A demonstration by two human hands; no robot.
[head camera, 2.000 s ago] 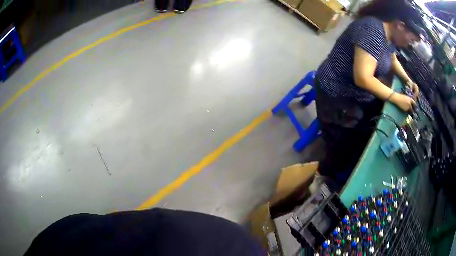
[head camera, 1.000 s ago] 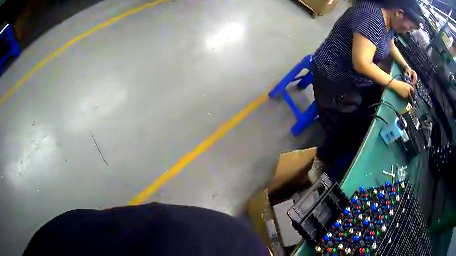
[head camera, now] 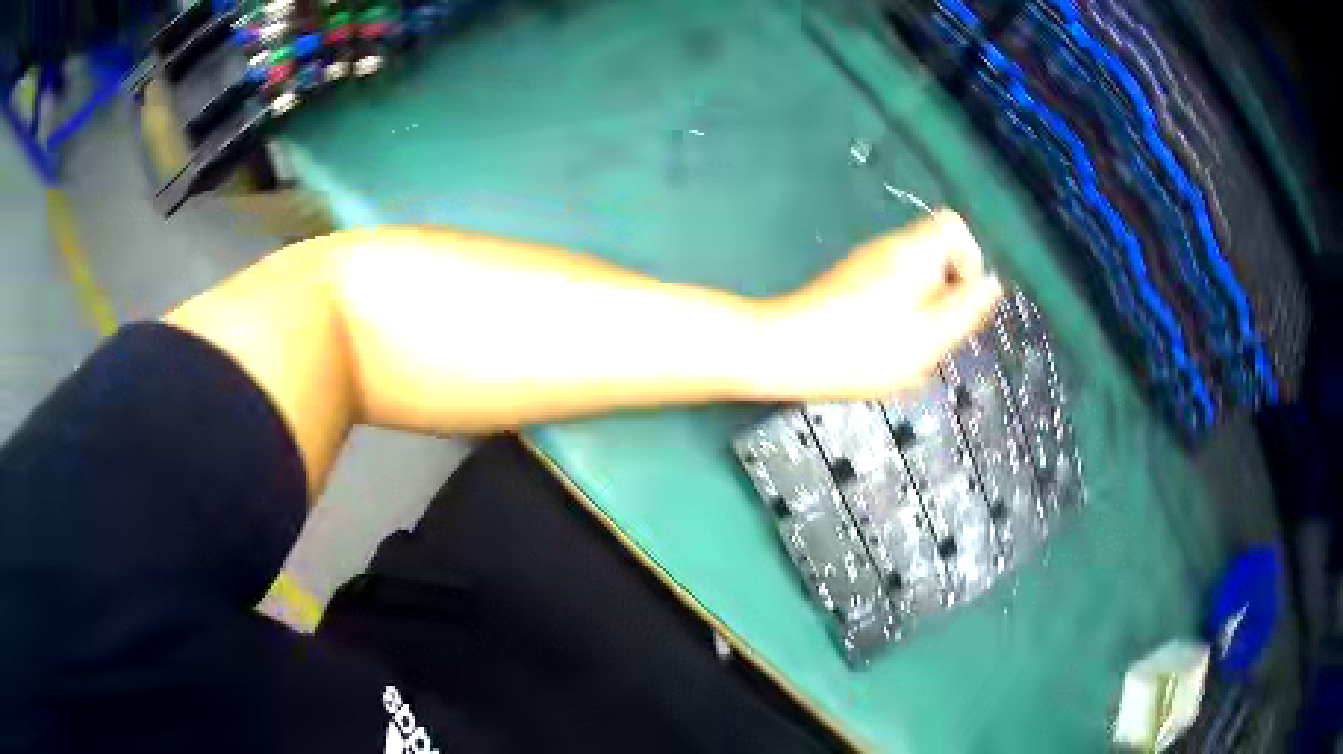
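The circuit board panel (head camera: 921, 479) lies solder side up on the green mat, black with pale shiny marks and small dark openings. My left hand (head camera: 935, 295) is at the panel's upper left edge, fingers curled, overexposed and blurred. A thin silvery strand (head camera: 910, 196) shows beside the knuckles; whether my hand holds it or grips the panel, I cannot tell. My left forearm crosses the view from the left. My right hand is not in view.
Panels with coloured parts (head camera: 317, 52) stand at the upper left. Long rows of blue parts (head camera: 1119, 221) run along the upper right. A cream box (head camera: 1159, 695) and a blue bin (head camera: 1246, 604) sit at the lower right. The bench edge (head camera: 633, 548) runs past my dark trousers.
The view has swung from the floor and another worker to the bench. My left arm and hand and the flat panel have come into view.
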